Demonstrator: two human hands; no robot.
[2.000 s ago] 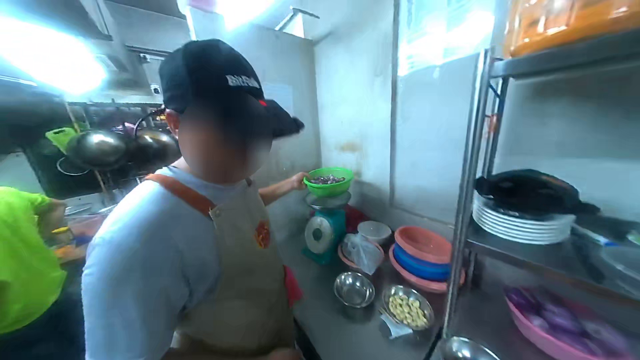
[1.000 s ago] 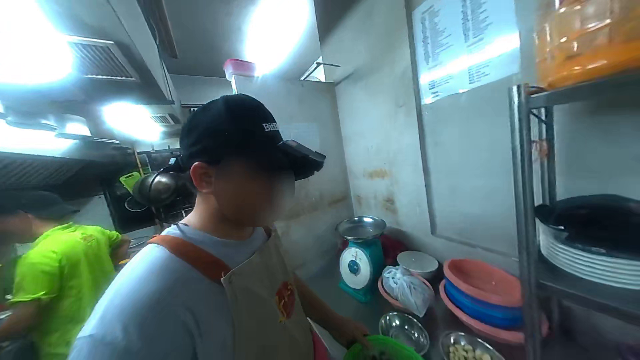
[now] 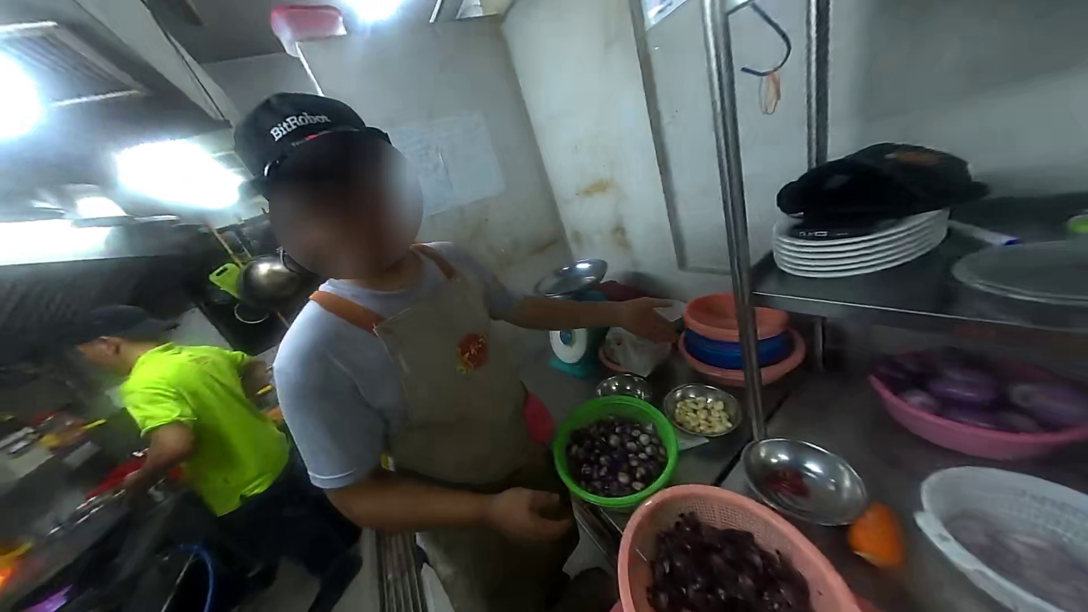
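Neither my left hand nor my right hand is in view. Lowest in the picture is a pink plastic colander [image 3: 633, 552] of dark purple peeled pieces. Just beyond it, a green plastic basket [image 3: 616, 500] holds small purple bulbs, likely shallots. A co-worker in an apron stands to its left, one hand [image 3: 531, 514] low beside the basket, the other [image 3: 650, 319] stretched over the counter near a plastic bag [image 3: 633, 350]. Peeled garlic cloves [image 3: 702, 415] lie in a steel bowl right of the green basket. A larger steel bowl [image 3: 837, 489] contains something red.
A kitchen scale [image 3: 574, 347] and stacked plastic basins [image 3: 735, 348] stand behind. At right are a metal rack post [image 3: 731, 212], white plates [image 3: 858, 246], a pink basin [image 3: 977, 438] of purple onions and a white basket [image 3: 931, 510]. Another person [image 3: 204, 416] works at left.
The green basket sat on the scale two seconds ago, then came forward with the co-worker's hand at it. Now that hand is off it. The view has swung down and right.
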